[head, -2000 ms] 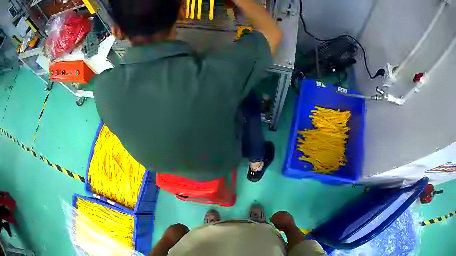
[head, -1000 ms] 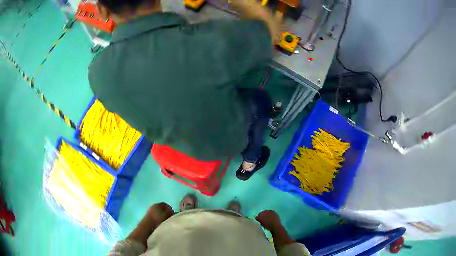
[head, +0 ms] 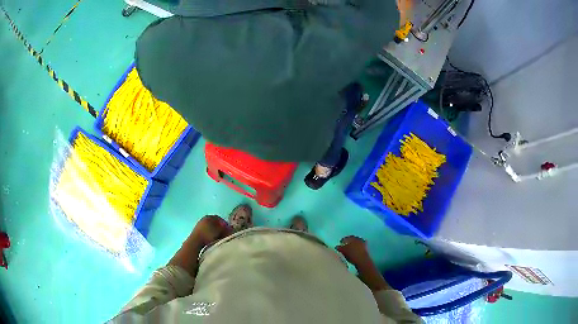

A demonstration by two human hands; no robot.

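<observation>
My left hand [head: 213, 228] hangs beside my shirt at the lower middle, its fingers mostly hidden. My right hand [head: 352, 245] hangs on the other side, small and blurred; nothing shows in either hand. In front of me is a red plastic stool [head: 255, 176] with a person in a dark green shirt [head: 253, 82] seated on it. Yellow plastic strips [head: 144, 121] fill a blue bin to the left. A second bin beside it holds yellow strips [head: 101, 183] under clear film. A blue bin [head: 453, 158] on the right holds a loose heap of strips [head: 411, 174].
The grey metal table [head: 418, 60] is cut off at the upper right, with a yellow button box [head: 404, 31] on it. A black cable and white pipes [head: 539, 172] run by the wall. A blue container [head: 437, 285] stands at my lower right. Yellow-black tape [head: 63, 85] marks the floor.
My view has tilted and turned, so the stool and seated person sit higher in the picture. Most of the table and the orange-red control box have left view. Both my hands appear higher.
</observation>
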